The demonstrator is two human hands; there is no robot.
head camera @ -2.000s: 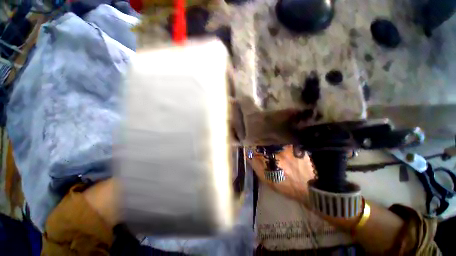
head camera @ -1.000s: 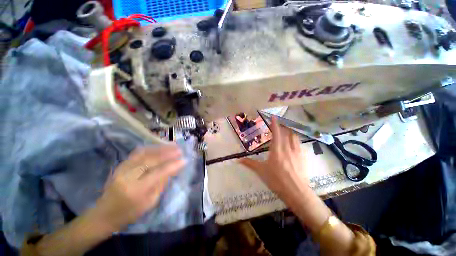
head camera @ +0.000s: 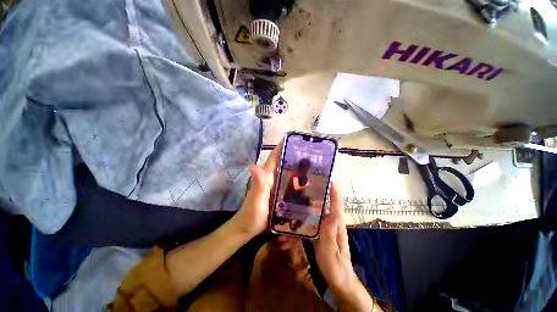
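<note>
A smartphone (head camera: 304,186) with a lit, pinkish-purple screen is held upright between my two hands in front of the table's edge. My left hand (head camera: 259,198) grips its left side, with the thumb apart at the edge. My right hand (head camera: 333,244) holds its right side and lower corner. Fingers behind the phone are hidden. A pale grey-blue garment cloth (head camera: 98,116) with dark seams lies heaped at the left, its right end near the presser foot area. A dark panel (head camera: 140,216) shows under its lower edge.
The cream sewing machine head (head camera: 366,42), lettered HIKARI, spans the top. Black-handled shears (head camera: 421,155) lie on the table right of the phone, partly over a white scrap (head camera: 360,100). Ruler marks (head camera: 385,206) run along the table's front. Blue cloth (head camera: 52,268) hangs at lower left.
The phone has been picked up from the table under the machine arm and brought toward me. My left hand has left the cloth and joined my right on the phone. The view has moved closer.
</note>
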